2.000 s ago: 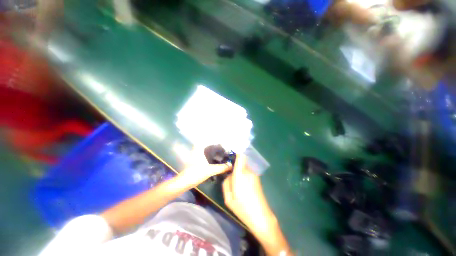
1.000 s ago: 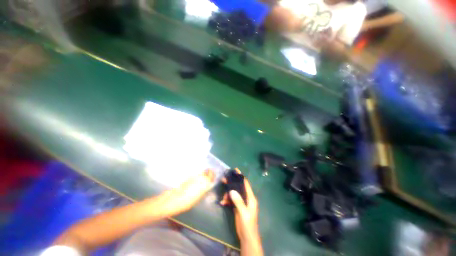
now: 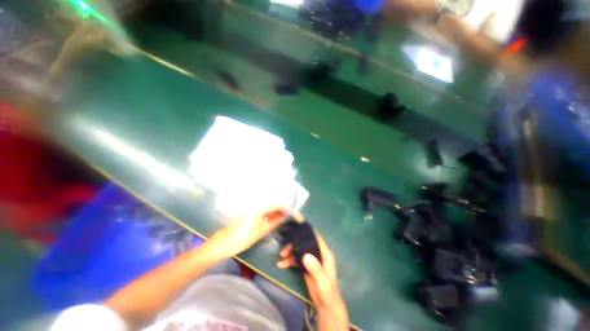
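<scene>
A black power adapter (image 3: 301,240) is held in my right hand (image 3: 320,275), just above the green bench near its front edge. My left hand (image 3: 249,231) is at the lower edge of a glaring white stack of clear plastic bags (image 3: 242,161). Its fingertips are close to the adapter's top end and seem to touch a bag edge, but blur and glare hide whether they grip it. A pile of unbagged adapters (image 3: 446,252) lies on the bench to the right.
A blue tote (image 3: 97,252) with shiny bagged units is below the bench edge at left. A conveyor belt (image 3: 349,119) with scattered black units runs beyond the bench. A person's arm (image 3: 472,32) is across the line. A yellowish-brown divider (image 3: 532,168) stands right of the pile.
The black adapter has come up from near the bag stack into my right hand, apart from the stack. My left hand has moved from beside the adapter to the stack's lower edge. The view has shifted.
</scene>
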